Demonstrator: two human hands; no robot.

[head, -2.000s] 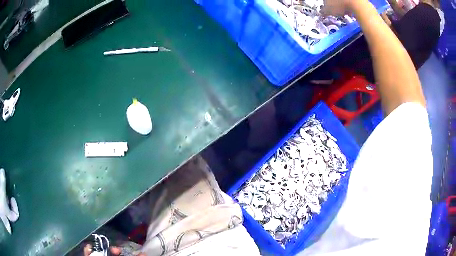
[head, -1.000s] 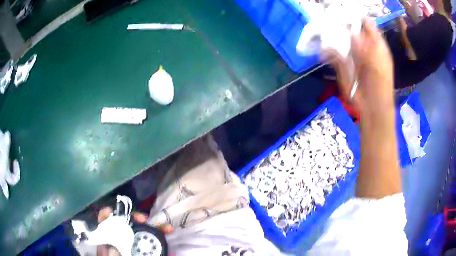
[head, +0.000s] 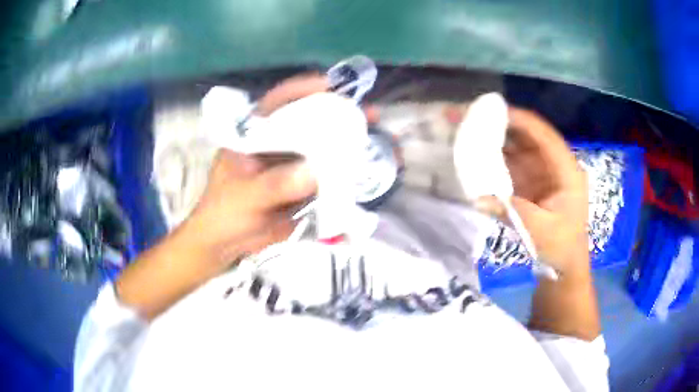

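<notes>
My left hand (head: 257,191) grips the white model motorcycle body (head: 337,142) above my lap. The body's black wheel (head: 381,170) is on its right side, and a silvery loop-shaped part (head: 352,76) stands at its top. A small red spot (head: 333,240) shows low on it. My right hand (head: 540,176), apart from the model at the right, holds a smooth white part (head: 483,147). A thin white arm points down from that part. The picture is blurred, so the part's exact shape cannot be told.
The green bench edge (head: 368,34) curves across the top. A bin of shiny silver and dark parts (head: 69,207) is at the left. A blue crate (head: 628,172) with small white parts is at the right, near red plastic (head: 673,180) and another blue bin (head: 657,256).
The view has swung down to my lap. My right hand has come from the bench crate to beside the model, still with a white part. The model now shows fully in my left hand.
</notes>
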